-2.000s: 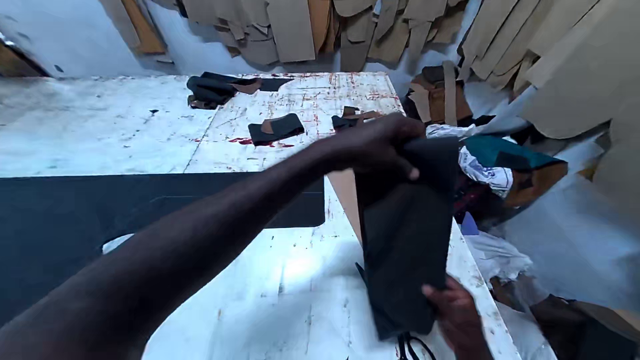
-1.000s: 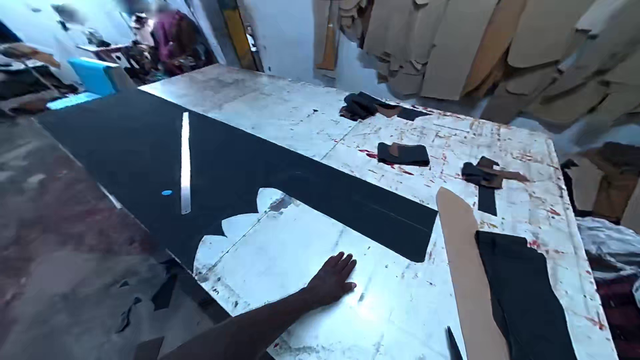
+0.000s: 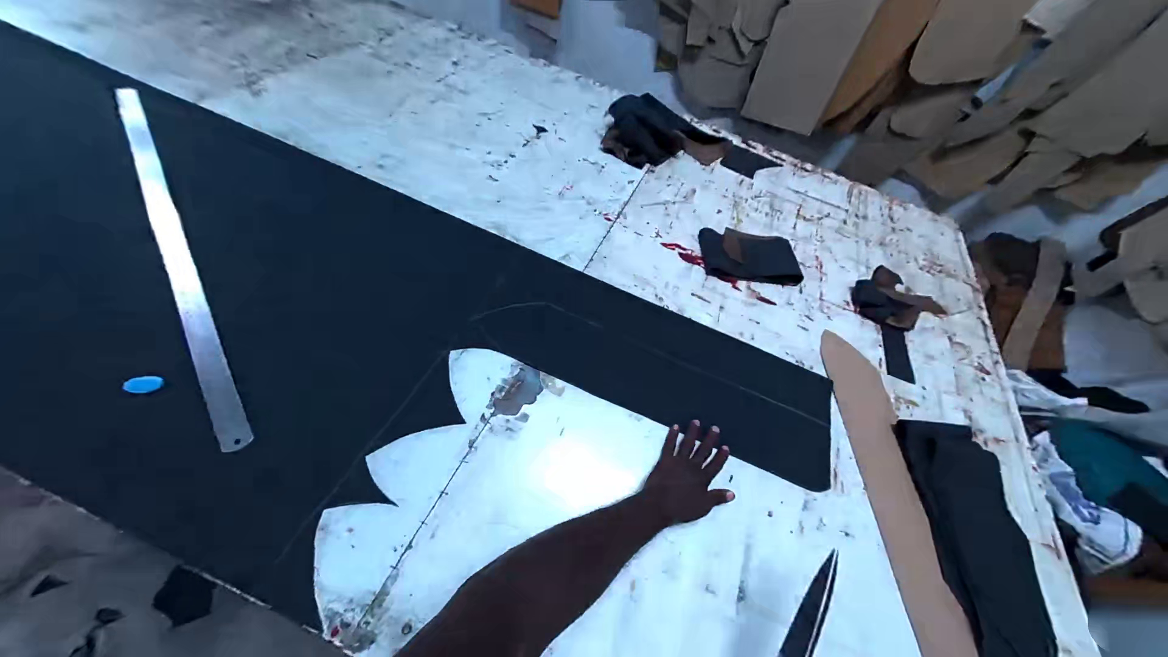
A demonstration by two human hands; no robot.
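My left hand [image 3: 691,476] lies spread on the white table [image 3: 566,465], its fingertips at the lower edge of a large black fabric sheet [image 3: 319,265]. Faint chalk lines run over that fabric, and its near edge is cut in scallops. A metal ruler [image 3: 182,269] and a blue oval piece, perhaps tailor's chalk [image 3: 143,385], rest on the sheet. Right of the hand are a long tan cardboard pattern [image 3: 890,497] and folded black fabric [image 3: 981,538]. A dark pointed blade, perhaps of scissors [image 3: 810,607], shows at the bottom edge. My right hand is out of view.
Folded dark fabric pieces [image 3: 753,258] and small bundles [image 3: 643,132] lie toward the back of the table. Many cardboard patterns [image 3: 812,64] hang on the wall. Heaped cloths [image 3: 1095,474] are beyond the right edge. Dark scraps [image 3: 184,595] lie on the floor at lower left.
Two seconds ago both hands held the black fabric at the right; one second ago it lay beside the cardboard pattern, with my left hand on the table. The view has swung left, then moved closer.
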